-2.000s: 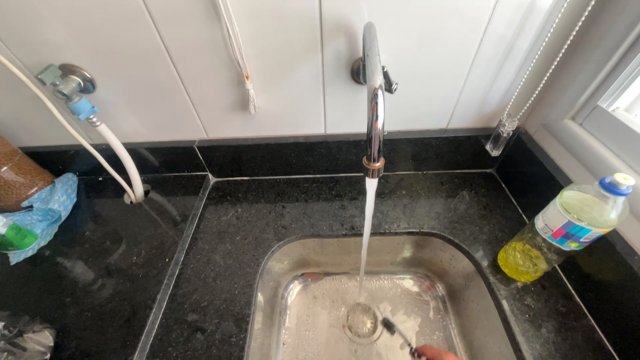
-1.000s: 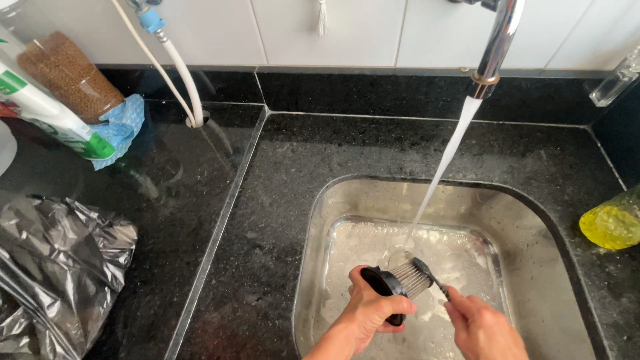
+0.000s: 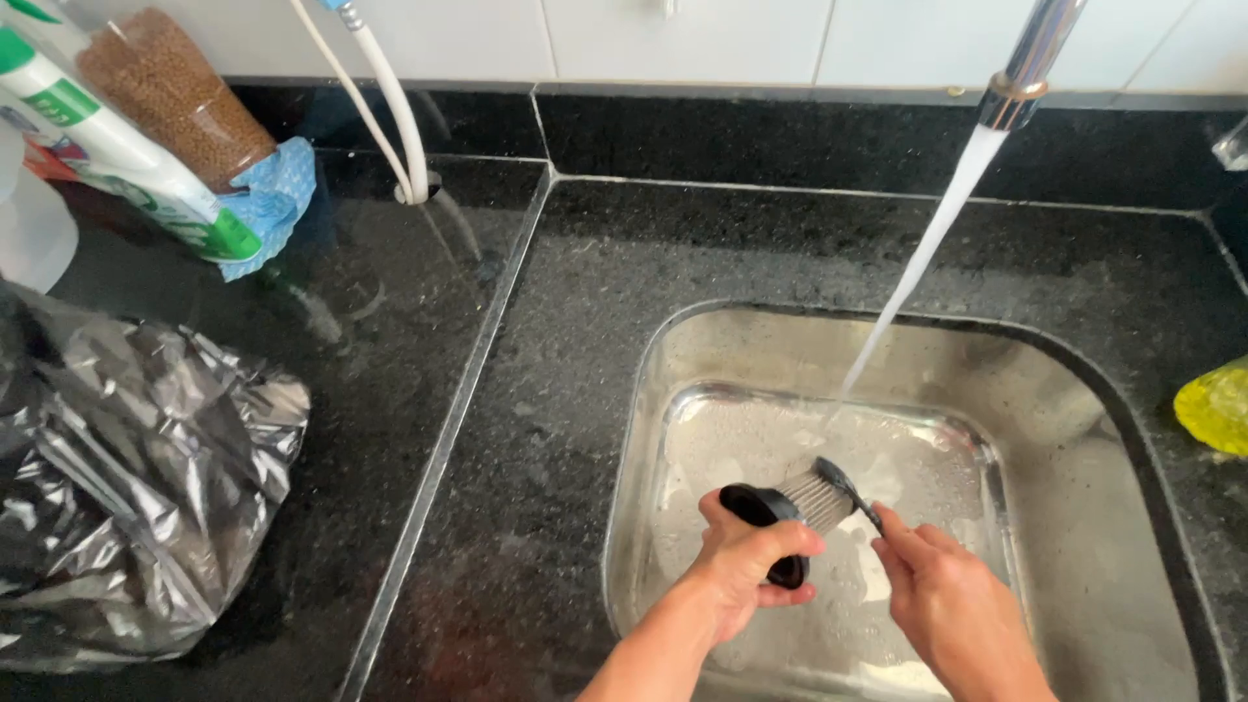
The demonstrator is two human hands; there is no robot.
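Over the stainless steel sink (image 3: 1072,487), my left hand (image 3: 746,565) grips a pleated cylindrical filter (image 3: 817,499) by its black rim, with the pleated part tilted up to the right. A small black brush (image 3: 850,492) is held by its handle in my right hand (image 3: 951,595). Its head lies against the far end of the pleats; the bristles are hard to make out. Water runs from the chrome faucet (image 3: 1014,93) and falls into the sink behind the filter.
Left of the sink lies a crumpled black plastic bag (image 3: 146,468). Beyond it are a green and white package (image 3: 127,146), a container of brown granules (image 3: 180,97) and a blue cloth (image 3: 283,195). A bottle with yellow liquid (image 3: 1214,405) stands at the right edge.
Two seconds ago only fingers with the brush showed at the bottom edge; now both hands and the filter are in view. The view has swung left and down.
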